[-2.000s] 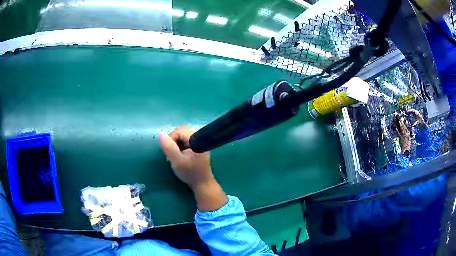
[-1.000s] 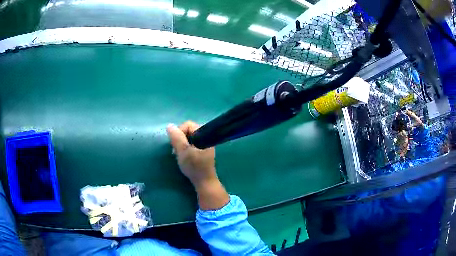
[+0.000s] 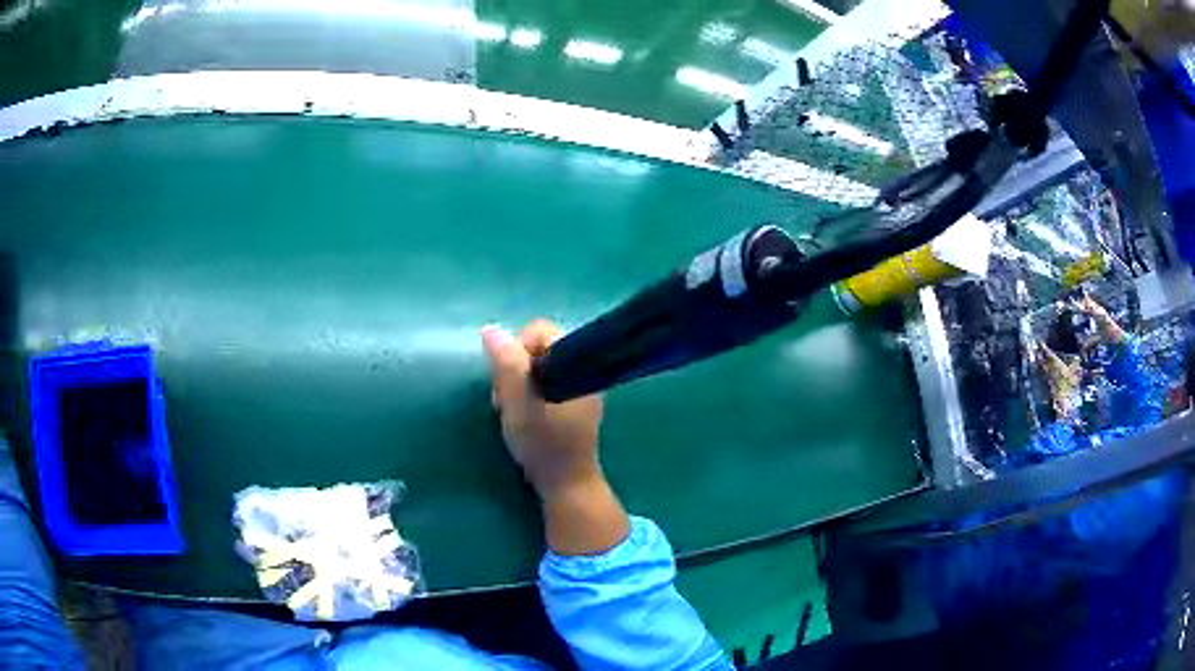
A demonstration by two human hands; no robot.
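Note:
My bare right hand (image 3: 548, 417) is in the middle of the picture, with its fingers closed around the lower end of a thick black electric screwdriver (image 3: 668, 319). The tool slants up to the right, has a pale label band and hangs from a black cable. The tool hides part of the fingers and its tip. My left hand is not in view. A crumpled white and clear plastic pad (image 3: 328, 548) with yellowish strips lies on the green bench mat (image 3: 328, 262) near the front edge.
A blue parts bin (image 3: 105, 540), dark inside, stands at the left. A yellow can (image 3: 904, 278) with a white top lies tilted at the right edge of the bench. Metal frames, mesh and a person (image 3: 1114, 361) in blue are beyond it.
The whole view has shifted, so bench items sit slightly further right. My right hand stays at the tool's lower end, its thumb and fingertips slightly further right against the mat.

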